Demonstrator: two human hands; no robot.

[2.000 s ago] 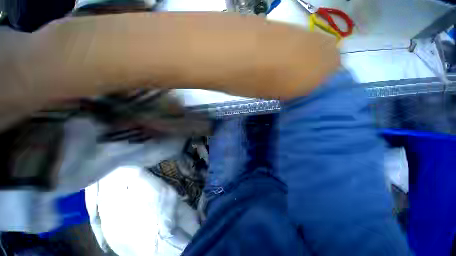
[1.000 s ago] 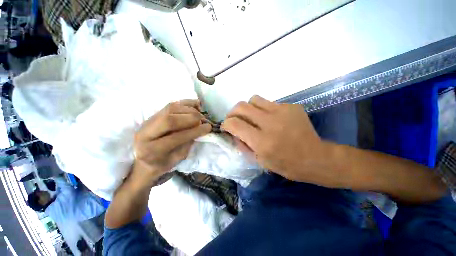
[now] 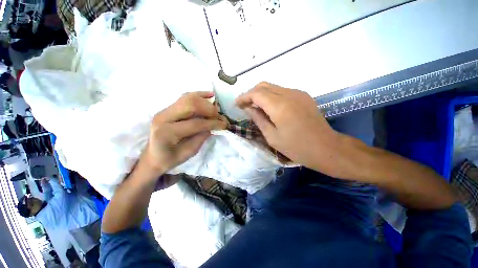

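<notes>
A bulky white padded lining [image 3: 120,99] spreads over the left of the table and down over the lap. A narrow edge of checked shell fabric [image 3: 254,133] lies along its seam at the table's front edge. My left hand [image 3: 183,131] pinches the layered edge between thumb and fingers. My right hand [image 3: 288,120] is just right of it, over the checked strip, with its thumb and index finger a little apart at the tips. Its other fingers are curled under and partly hidden, so their hold on the fabric cannot be told.
The white machine bed [image 3: 293,26] has a dark joint line and a rounded corner piece. A ruler strip [image 3: 398,89] runs along the front edge. A blue crate [image 3: 451,136] with white and checked pieces stands right. Another person [image 3: 63,209] is at the lower left.
Since two seconds ago both hands have come together at the seam. In the last second the right fingertips have moved up off the pinched spot, and more checked strip shows between the hands.
</notes>
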